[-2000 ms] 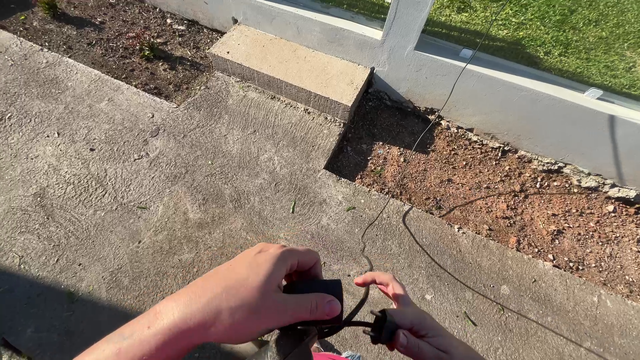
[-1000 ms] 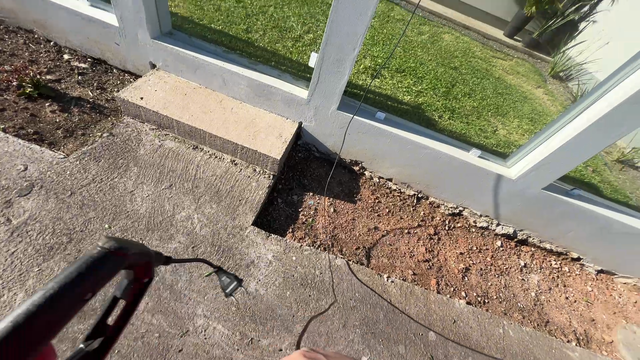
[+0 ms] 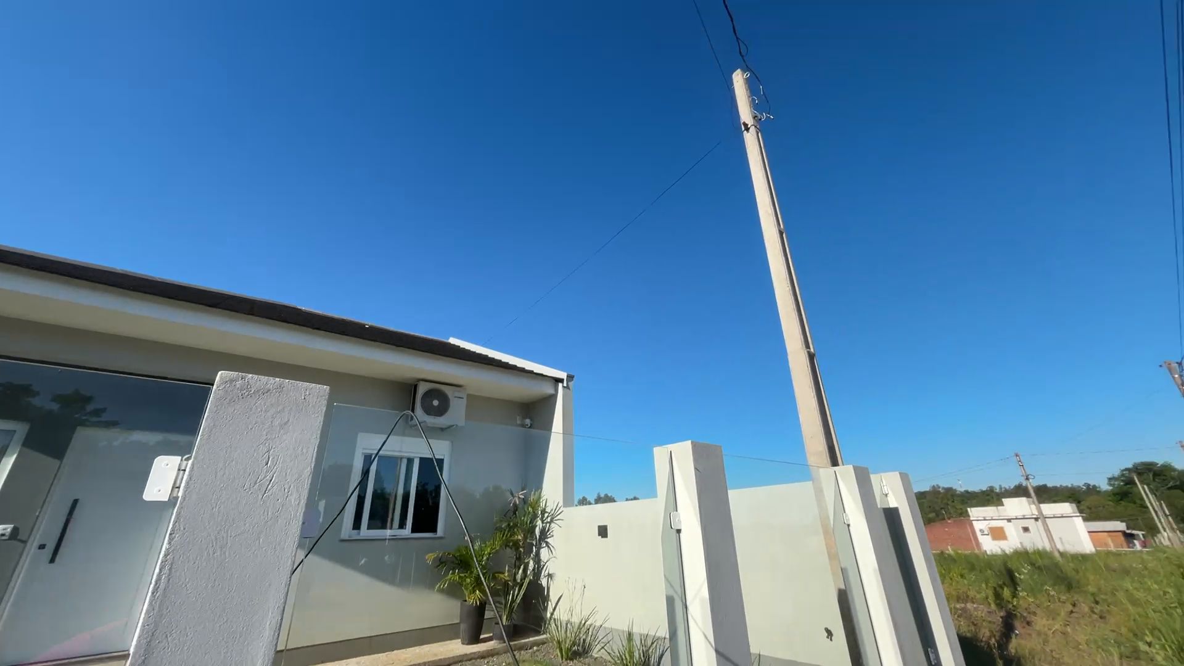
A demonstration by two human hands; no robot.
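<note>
Neither of my hands shows in the head view, so what they hold is hidden. A thin dark cable [image 3: 450, 499] hangs in a peaked loop over the top edge of a clear glass fence panel [image 3: 573, 462]. The panel stands just right of a grey rendered pillar [image 3: 231, 518]. The power tool and its plug are out of view.
Behind the glass are a house with a window [image 3: 400, 487], an air-conditioner unit [image 3: 439, 404] and potted plants [image 3: 472, 620]. More white pillars [image 3: 703, 555] and a tall concrete utility pole [image 3: 786, 277] stand to the right, beside a grassy lot [image 3: 1082, 592].
The view has swung up from the concrete ground to the house and sky. My hands, the red and black tool and the plug on its short cord have left the view.
</note>
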